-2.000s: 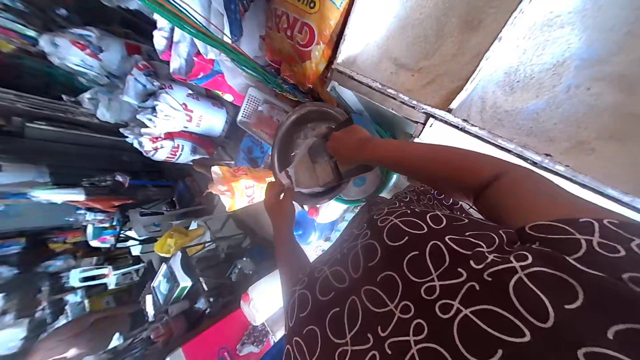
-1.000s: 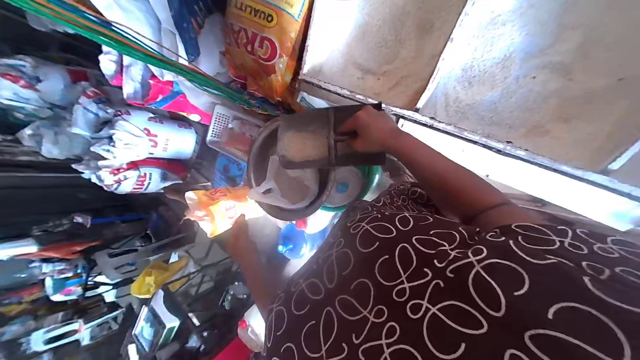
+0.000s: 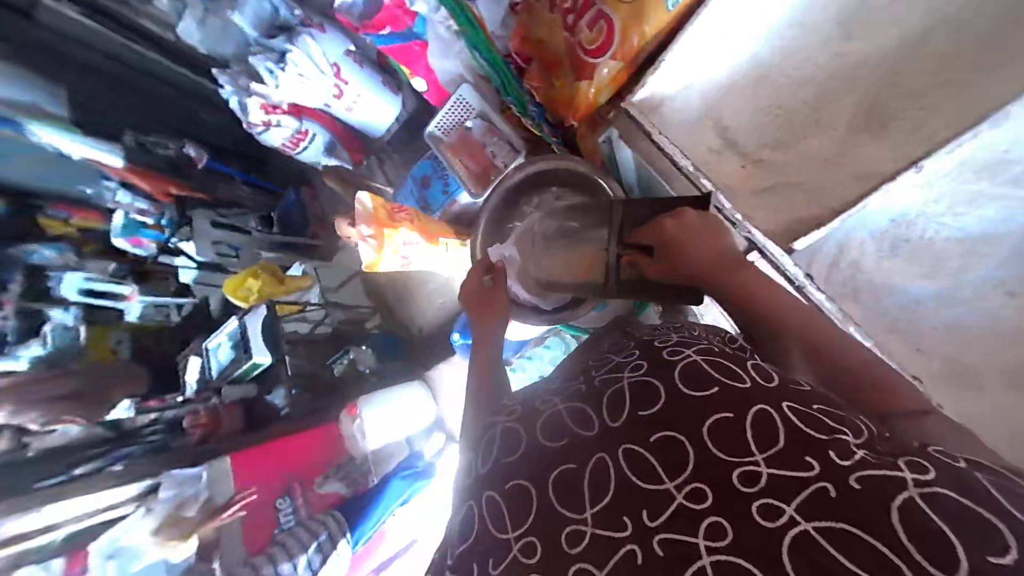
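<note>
A round metal basin (image 3: 512, 192) stands in front of me with whitish stuff inside. Over its right part lies a flat, dark rectangular tool (image 3: 664, 276) with a paler panel; what kind it is I cannot tell. My right hand (image 3: 684, 244) grips the dark end of that tool. At the basin's left rim my left hand (image 3: 486, 292) pinches a thin white piece of plastic or paper (image 3: 506, 254), which hangs into the basin. An orange and yellow packet (image 3: 404, 236) is just left of the basin, partly washed out by glare.
A white perforated plastic basket (image 3: 456, 120) touches the basin's upper left side. Large printed sacks (image 3: 580, 48) and filled white bags (image 3: 336, 80) stand beyond. Pale panels (image 3: 832, 104) with a raised edge run along the right. A yellow bag (image 3: 264, 284) lies farther left.
One second ago my left hand was lower left, by the orange packet; now it is at the basin's rim. Two seconds ago my right hand was farther inside the basin. The view has shifted and turned.
</note>
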